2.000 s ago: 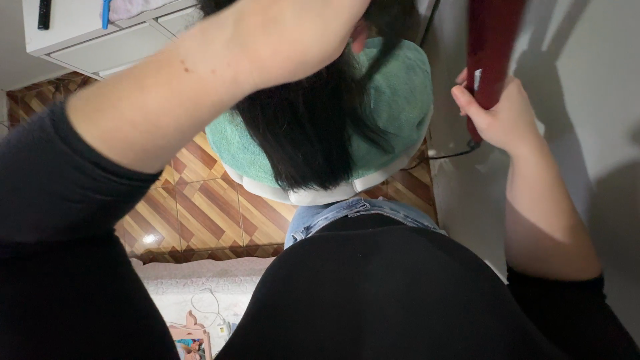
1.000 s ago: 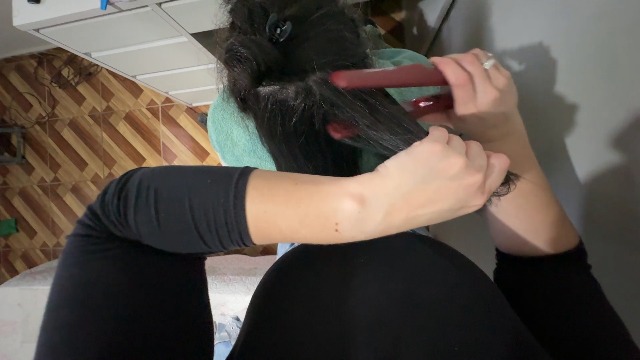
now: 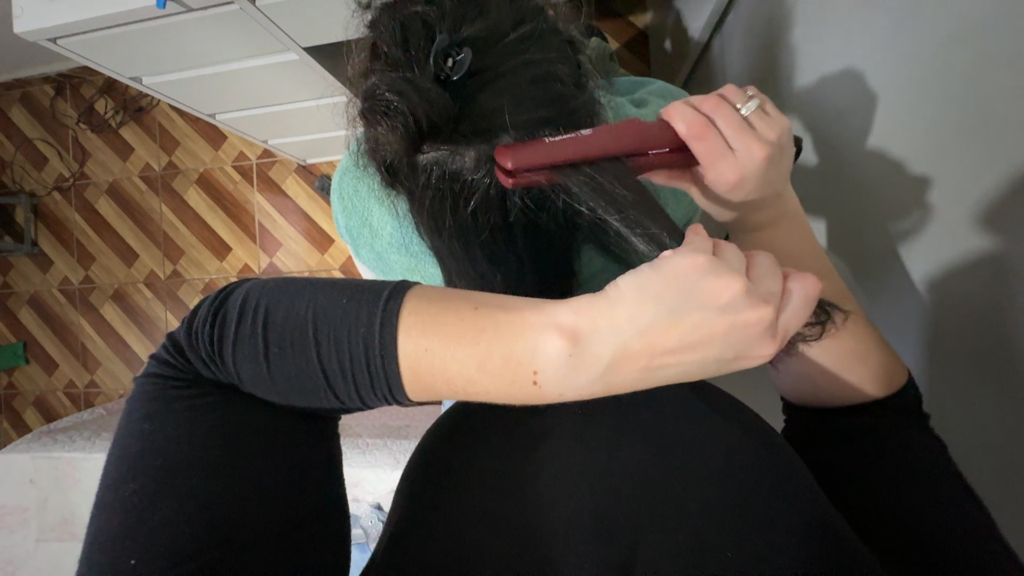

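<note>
A red hair straightener, its plates pressed together, is held in my right hand, which wears a ring. It clamps a section of dark hair close to the head of a seated person. My left hand grips that section lower down, and the loose ends stick out past the fingers. A dark claw clip sits in the gathered hair near the top of the head. More hair hangs straight down over a green towel around the person's shoulders.
At the upper left stands a white chest of drawers. Cables lie on the wood-patterned tile floor at the left. A grey wall runs along the right side. A light cover shows at the lower left.
Two seconds ago the straightener was upright at the right. A second ago its arms were apart around the hair section; now they have shut on it. My left hand keeps its hold lower down.
</note>
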